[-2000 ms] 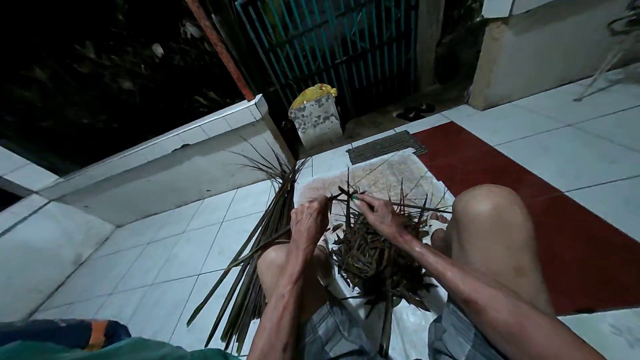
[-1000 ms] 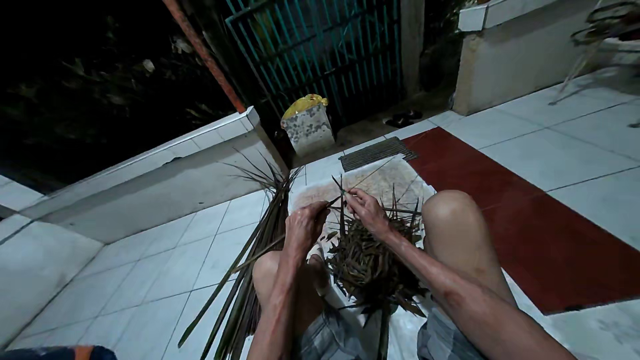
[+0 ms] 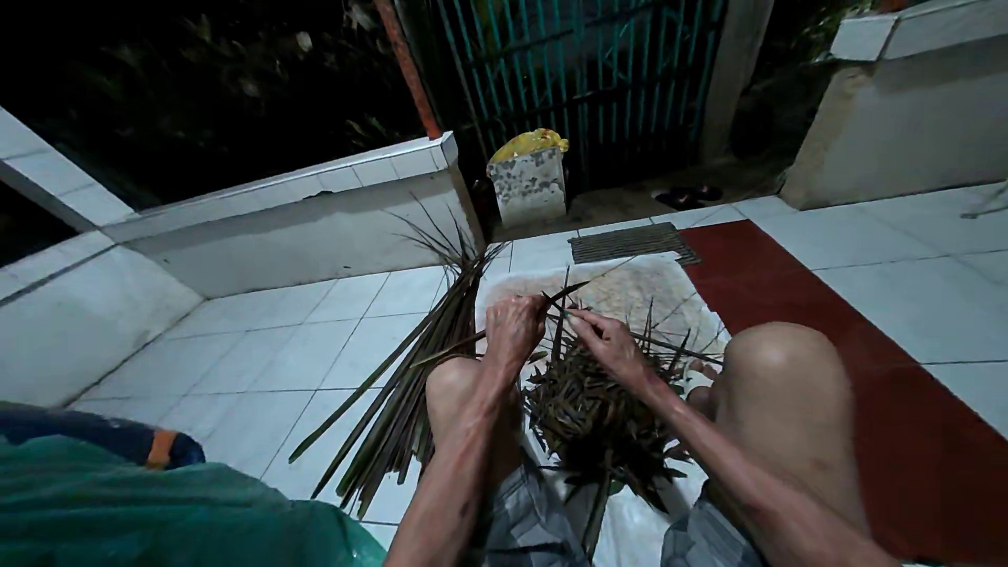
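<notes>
My left hand [image 3: 516,327] is closed on a long dark palm leaf strip [image 3: 571,290], whose tip sticks out past the fingers to the right. My right hand [image 3: 605,340] is just right of it, with thumb and forefinger pinched at the strip; something small and green shows at the fingertips, too small to name. Below both hands, between my knees, lies a tangled heap of cut leaf pieces [image 3: 594,394] on a pale stained cloth [image 3: 654,291]. A bundle of long leaves [image 3: 425,346] lies beside my left knee.
A ribbed mat [image 3: 630,242] lies beyond the cloth, and a red floor strip [image 3: 827,323] runs to the right. Further off stand a speckled block [image 3: 529,185] with a yellow bag [image 3: 531,143] on top and a teal barred gate [image 3: 583,71]. Green plastic [image 3: 173,512] fills the lower left.
My hands have stayed close together over the heap, with small shifts of the fingers. A thin stalk that rose from the right hand one second ago now lies differently. The view has shifted slightly.
</notes>
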